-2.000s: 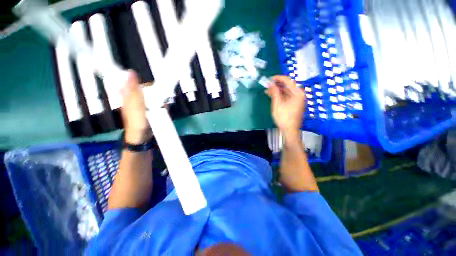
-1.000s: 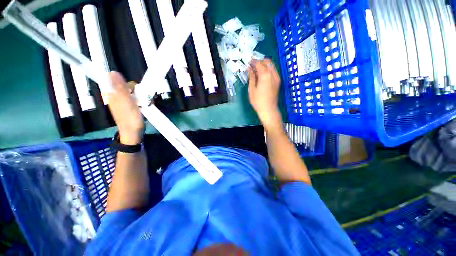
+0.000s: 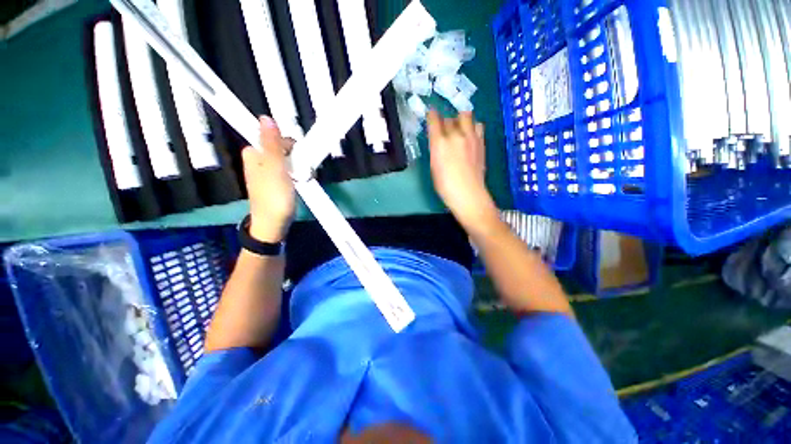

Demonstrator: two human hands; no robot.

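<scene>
A white three-legged folding stand [image 3: 354,247] is spread in a Y above the bench edge. My left hand [image 3: 271,178] grips it beside the hub; one leg points up left, one up right, one down over my lap. My right hand [image 3: 457,160] is at the lower edge of a loose pile of translucent clips [image 3: 447,61], fingers slightly apart and pointing at the pile; no held part shows. A black slotted tray [image 3: 227,195] with several white sticks [image 3: 113,104] lies behind the stand.
A blue crate [image 3: 663,173] packed with silvery sticks stands on the right of the green bench [image 3: 48,130]. A lower left blue crate [image 3: 130,260] has a clear liner and small white parts. A smaller crate [image 3: 568,247] with sticks is below the bench edge.
Since two seconds ago, the small clip between my right fingertips is no longer seen, and that hand moved left to the pile. My left hand and the stand shifted right, and the stand turned.
</scene>
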